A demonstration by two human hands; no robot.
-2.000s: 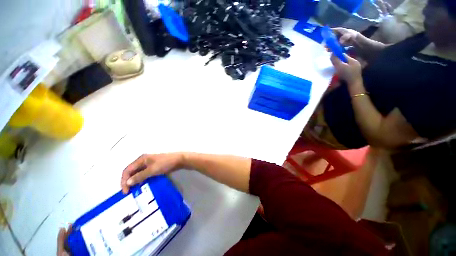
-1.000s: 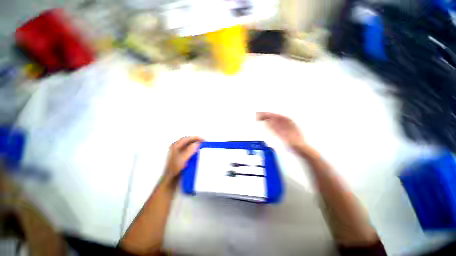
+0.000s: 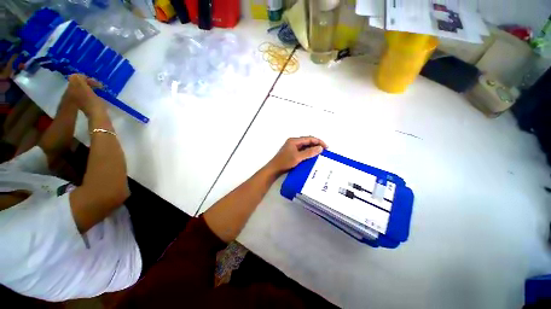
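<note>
A pile of white retail boxes [image 3: 353,193] with blue rounded flaps lies on the white table in front of me. The top box shows a printed black cable. My left hand [image 3: 297,153] holds the pile's upper left corner, with the fingertips on its blue edge. My right hand is not in view.
A person's hands [image 3: 81,93] hold a blue strip beside blue trays or boxes [image 3: 103,57] at left. Clear plastic bags [image 3: 202,63], rubber bands [image 3: 280,58] and a yellow container [image 3: 403,60] are at the back. A blue object [image 3: 538,291] is at lower right.
The view has swung left, bringing the neighbour and clear bags into sight. My right hand, seen beside the pile a second ago, has left the picture. My left hand stays at the pile.
</note>
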